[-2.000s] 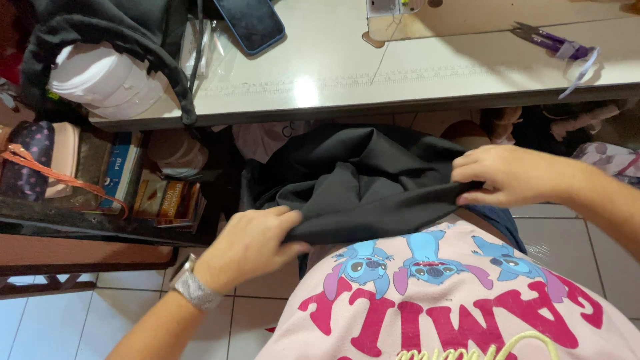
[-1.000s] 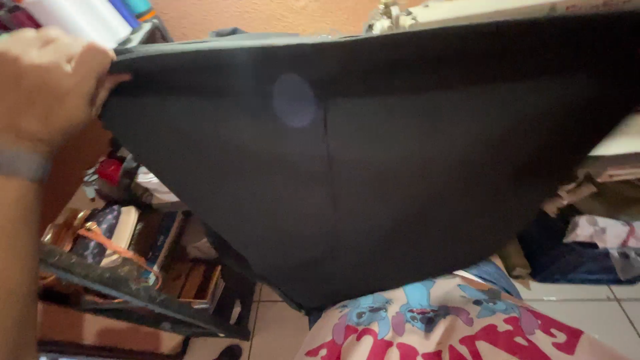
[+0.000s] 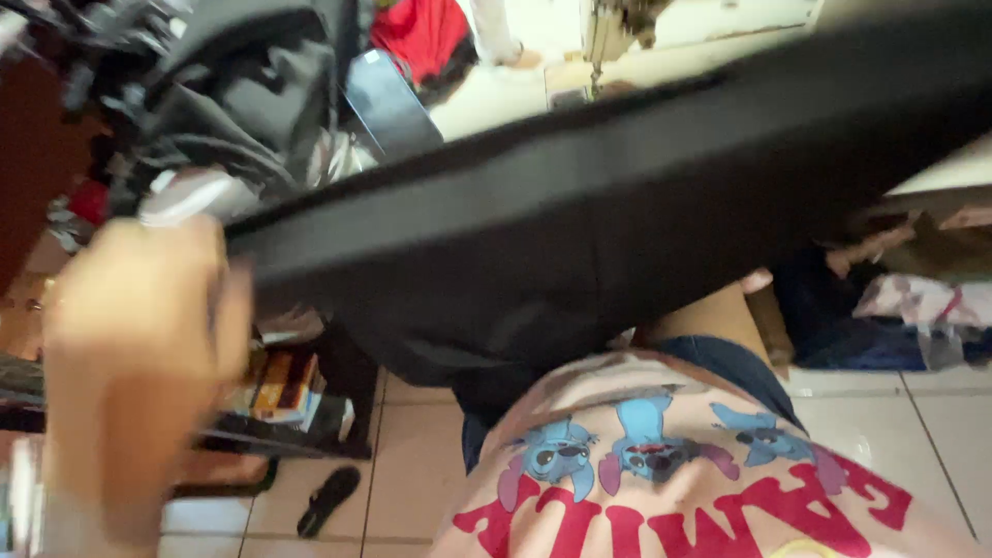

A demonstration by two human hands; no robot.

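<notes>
A wide piece of black fabric (image 3: 527,225) stretches across the view in front of me, slanting up toward the upper right. My left hand (image 3: 155,302), blurred by motion, grips its left end. The lower part of the cloth hangs in folds down to my lap and the hem of my pink printed shirt (image 3: 666,496). My right hand is not seen; the right end of the cloth runs out of the picture.
Behind the cloth, a smartphone (image 3: 391,101), dark fabric (image 3: 248,93) and a red cloth (image 3: 426,35) lie on the white table. Part of a sewing machine (image 3: 620,23) shows at the top. Books (image 3: 283,387) fill a shelf at lower left; a dark sandal (image 3: 328,500) lies on the tiled floor.
Two seconds ago the black fabric lay bunched over my lap with both hands on it. It was then raised and spread wide, and now hangs lower, slanted. The right hand has left the view.
</notes>
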